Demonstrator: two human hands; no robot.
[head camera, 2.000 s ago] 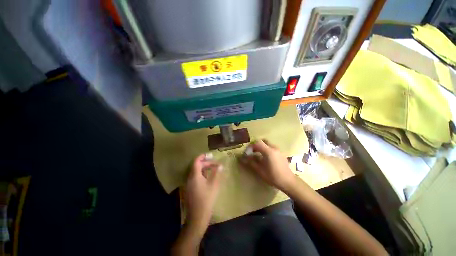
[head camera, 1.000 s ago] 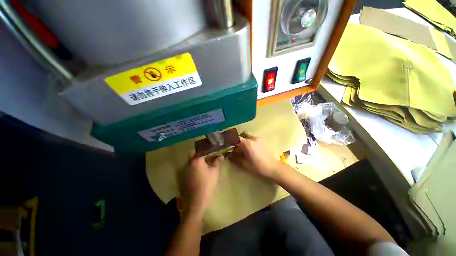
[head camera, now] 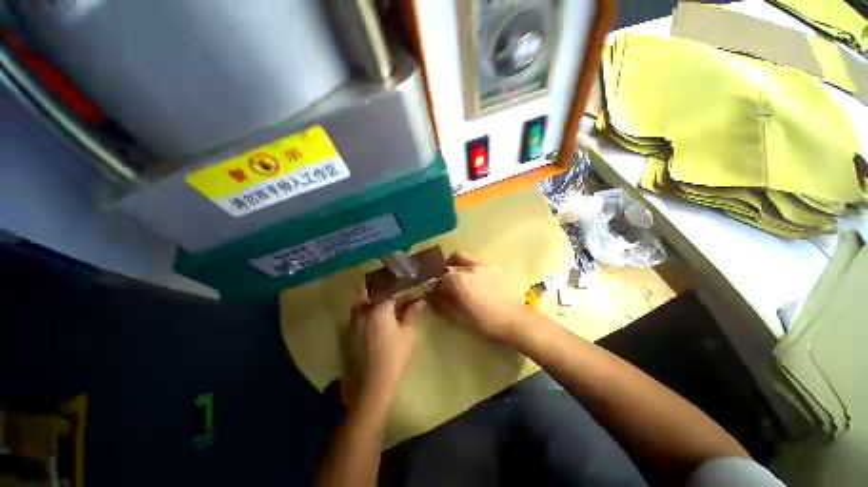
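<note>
A large limp yellow-tan panel [head camera: 428, 380] lies under the press on the wooden work board [head camera: 628, 306]. The brown press head [head camera: 407, 276] on its metal rod is just above the panel's middle. My left hand [head camera: 381, 335] is at the head's left front edge, fingertips at the panel. My right hand [head camera: 476, 297] is at the head's right side, fingers curled at the same spot. The fingertips are partly hidden by the head. I cannot tell if they hold a label.
The green lower body of the press [head camera: 324, 249] is close above my hands. The control box [head camera: 504, 95] stands behind right. Small dark labels [head camera: 573, 282] and a crumpled clear bag [head camera: 619, 228] lie right. Yellow panels [head camera: 733, 124] are stacked on the white table [head camera: 704, 243].
Both hands have moved up the panel to the press head and come close together there. My view has leaned closer, and the press appears larger and further left.
</note>
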